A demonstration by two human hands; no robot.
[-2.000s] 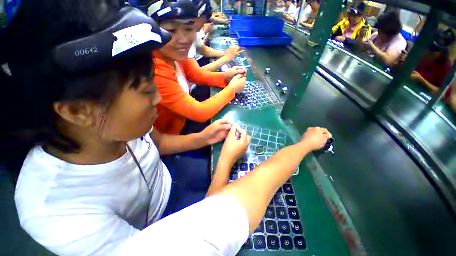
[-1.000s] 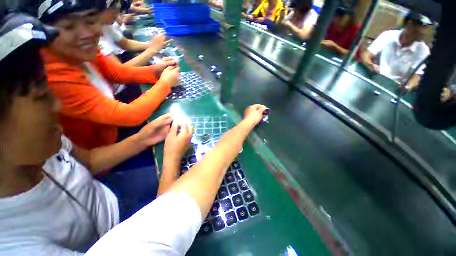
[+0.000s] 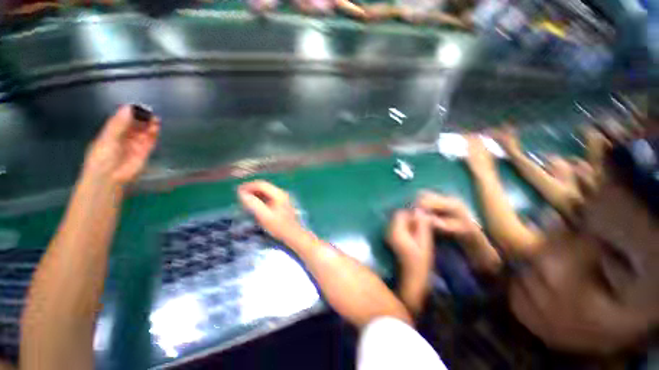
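Note:
My left hand (image 3: 128, 141) is raised over the belt at the left, holding a small black part (image 3: 141, 113) at its fingertips. My right hand (image 3: 267, 202) is over the green ledge, at the far edge of a clear blister tray (image 3: 209, 260). Its fingers are curled together; blur hides whether it holds anything. Dark squares fill the tray's far part. Strong glare covers its near part.
The dark conveyor belt (image 3: 289, 108) runs beyond the green ledge (image 3: 339, 173). Small bright pieces lie on belt and ledge. Another tray (image 3: 18, 289) is at the left edge. Neighbours' hands (image 3: 426, 217) and a face are close at right.
The view has swung from left to right and is blurred. My left hand, still with a black part over the belt, now appears at the left. My right hand has come into view.

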